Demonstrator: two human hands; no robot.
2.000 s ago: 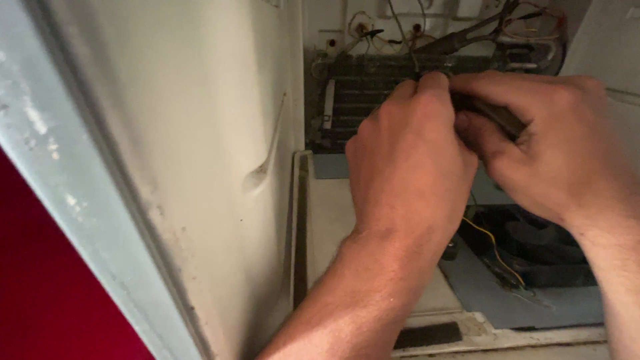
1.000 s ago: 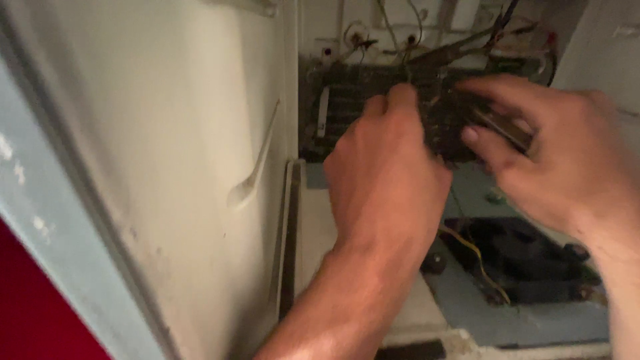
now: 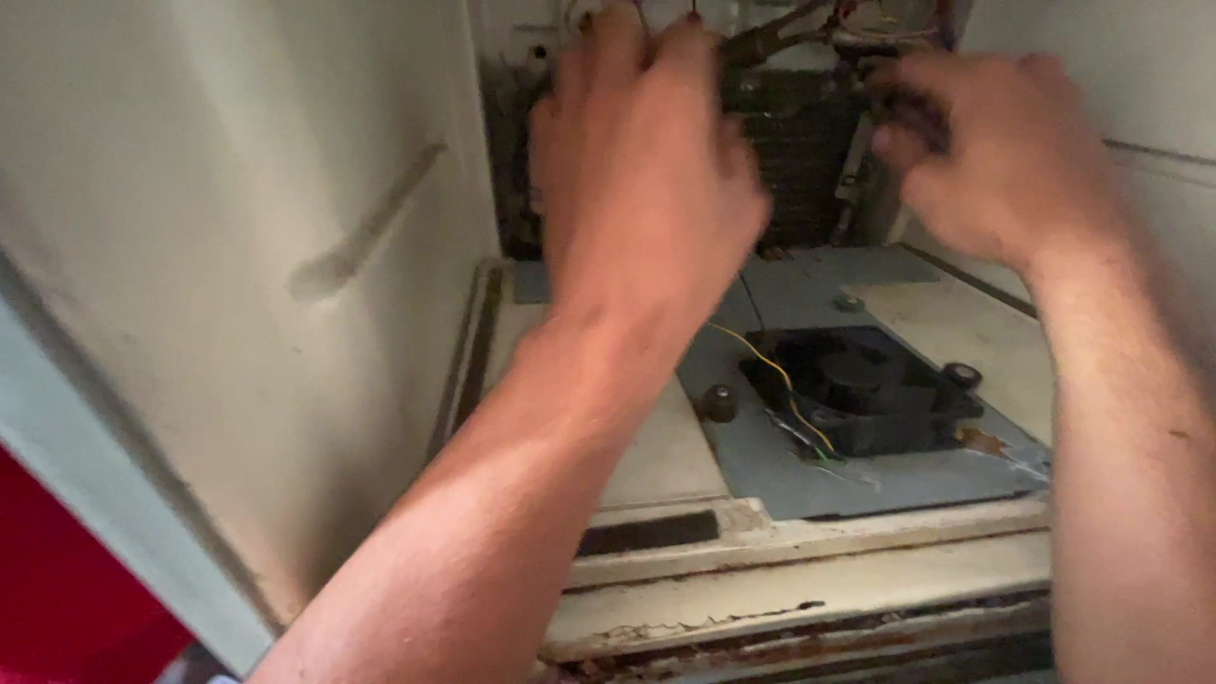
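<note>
My left hand [image 3: 646, 161] is raised at the back wall, blurred, its fingertips near the wires at the top edge; whether it grips one is hidden. To the right, my right hand [image 3: 1007, 152] holds a dark tool [image 3: 914, 116], too blurred to name exactly. Between and behind the hands stands a dark finned coil [image 3: 798, 171]. A brown bundle of wires [image 3: 774, 36] runs above it. Below the hands, a black square fan [image 3: 855, 380] lies on a grey sheet [image 3: 788, 484], with a yellow wire [image 3: 774, 366] beside it.
White cabinet walls stand at the left [image 3: 237, 190] and right [image 3: 1140, 85]. A dark knob-like piece [image 3: 719, 404] and a small round part [image 3: 848, 303] are on the grey sheet. A rusty, chipped front ledge [image 3: 807, 589] crosses the bottom, and a dark strip [image 3: 651, 532] lies behind it.
My hands, close together two seconds ago, are now farther apart. My left hand has moved up toward the wires at the top. The right hand keeps hold of the dark tool.
</note>
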